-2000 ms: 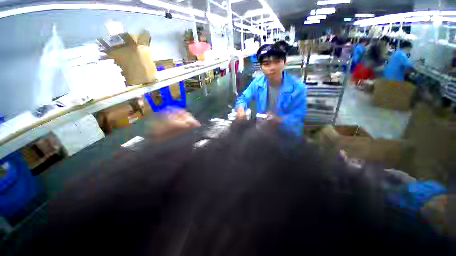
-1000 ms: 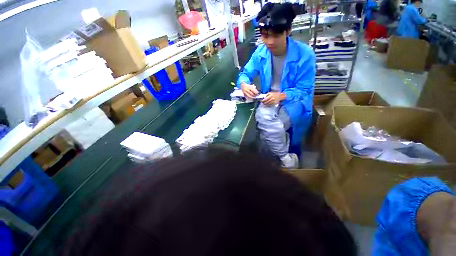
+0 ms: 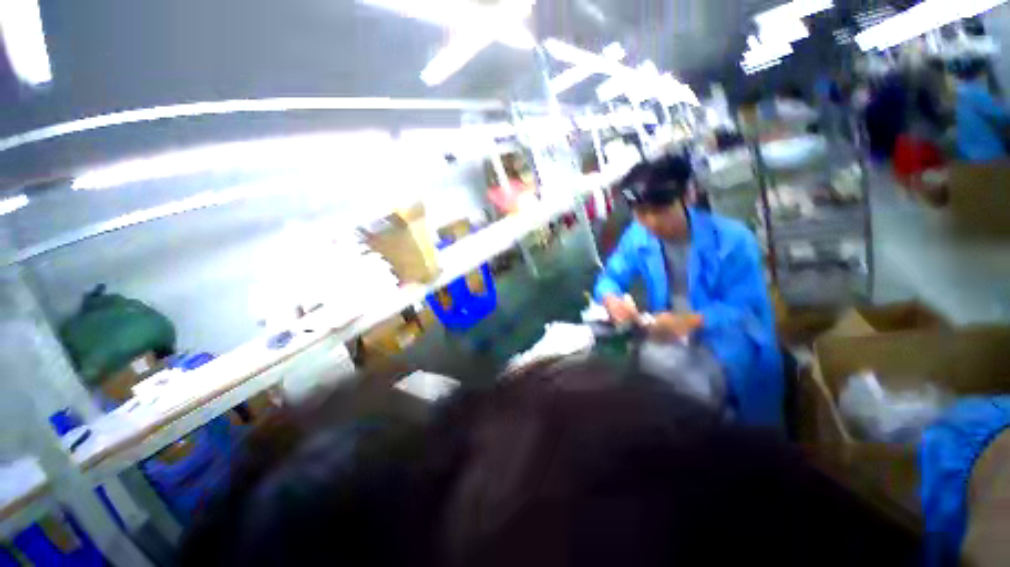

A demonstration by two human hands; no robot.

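Observation:
Everything is blurred. White boxes in a jagged row (image 3: pixel 554 344) lie on the dark green bench (image 3: pixel 540 290), left of a seated person in a blue smock. A separate white stack (image 3: pixel 428 384) lies left of the row. A large dark, soft-edged mass covers the lower middle and hides the near bench. At the lower right edge, a blue elastic-cuffed sleeve (image 3: pixel 950 465) ends at a patch of skin, probably my right wrist. The hand is cut off or unclear. My left hand does not show.
The seated person (image 3: pixel 725 299) holds something small and unclear. A large open carton (image 3: pixel 869 443) with pale plastic bags stands at the right. A shelf (image 3: pixel 332 338) runs along the left, with a brown carton (image 3: pixel 405 246) and blue stools (image 3: pixel 463 297). A rack (image 3: pixel 814 210) stands behind the person.
The view has tilted up and swung left, so the bench, boxes and person appear lower and farther right. Ceiling lights and a green bag at the left now show. The blue sleeve remains at the right edge.

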